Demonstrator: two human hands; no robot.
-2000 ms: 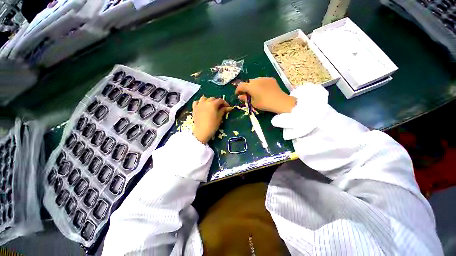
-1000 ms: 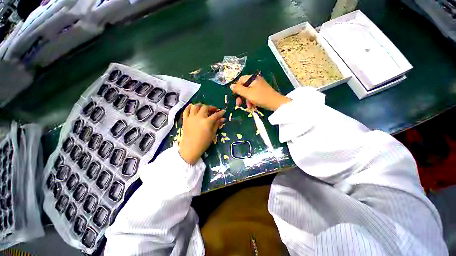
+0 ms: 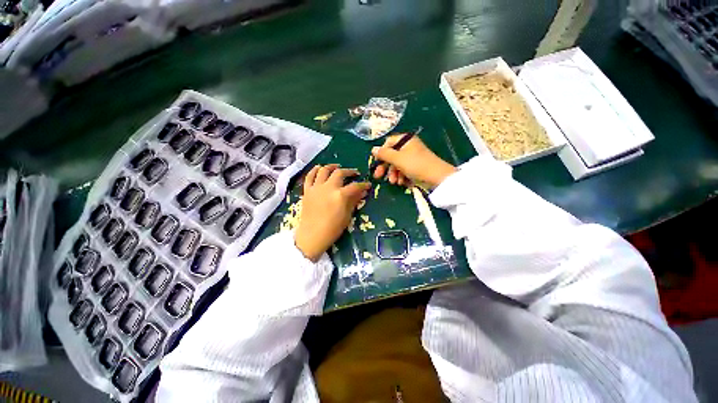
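Note:
My right hand (image 3: 409, 161) holds a slim black pen-like tool (image 3: 403, 142), its rear end pointing up and right. My left hand (image 3: 324, 206) is close beside it, fingers bent and fingertips together; whether a small piece is between them is too small to tell. Pale yellow slivers (image 3: 367, 223) lie on the green bench around both hands. A black rounded frame (image 3: 393, 245) lies flat near the bench's front edge, apart from both hands. A long pale strip (image 3: 427, 212) lies beside the right wrist.
A white blister tray (image 3: 175, 177) of black frames lies at left. A clear plastic bag (image 3: 379, 118) lies beyond my hands. A white box of tan pieces (image 3: 504, 110) and a white lid (image 3: 584, 110) are at right. More trays (image 3: 685, 39) stand at the far right.
The black tool has tilted from pointing toward me to pointing up and right, and my hands have come closer together. The whole view has shifted slightly.

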